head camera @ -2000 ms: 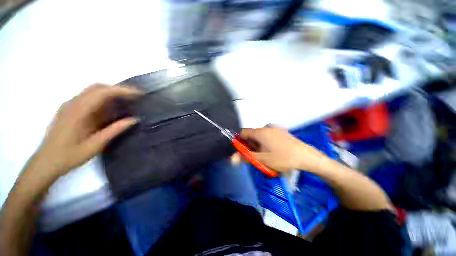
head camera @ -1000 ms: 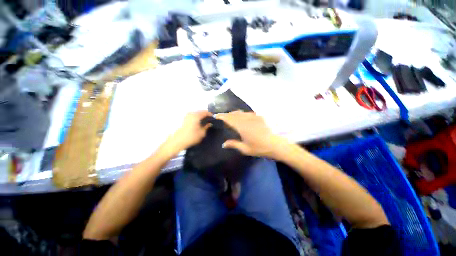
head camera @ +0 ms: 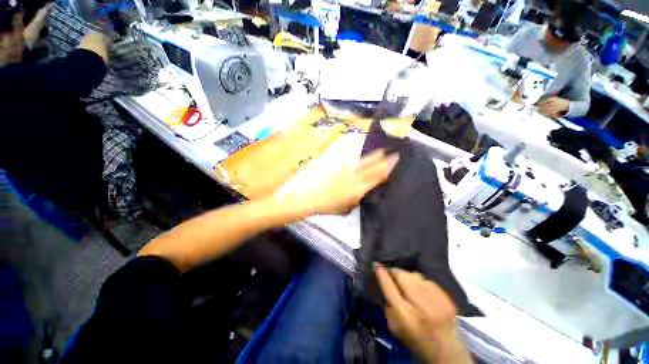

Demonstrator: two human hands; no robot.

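A dark garment panel point(head camera: 409, 206) lies lengthwise across the white table, its lower part over the front edge near my lap. My left hand point(head camera: 345, 186) is blurred, its spread fingertips resting on the panel's upper left side. My right hand point(head camera: 420, 309) is at the panel's lower end, fingers on the cloth by a short dark raised line or fold point(head camera: 398, 261); its thumb is hidden. No scissors show in either hand.
Taped tan cardboard point(head camera: 274, 160) lies left of the panel. A sewing machine head point(head camera: 491, 178) stands to the right. Another grey machine point(head camera: 231, 78) and red-orange scissors point(head camera: 191, 116) are further left. One person point(head camera: 43, 106) sits left, another point(head camera: 566, 64) back right.
The view has swung left. The panel, bunched under both hands a second ago, is now spread out lengthwise. My hands have moved apart. The scissors held two seconds ago are out of my right hand.
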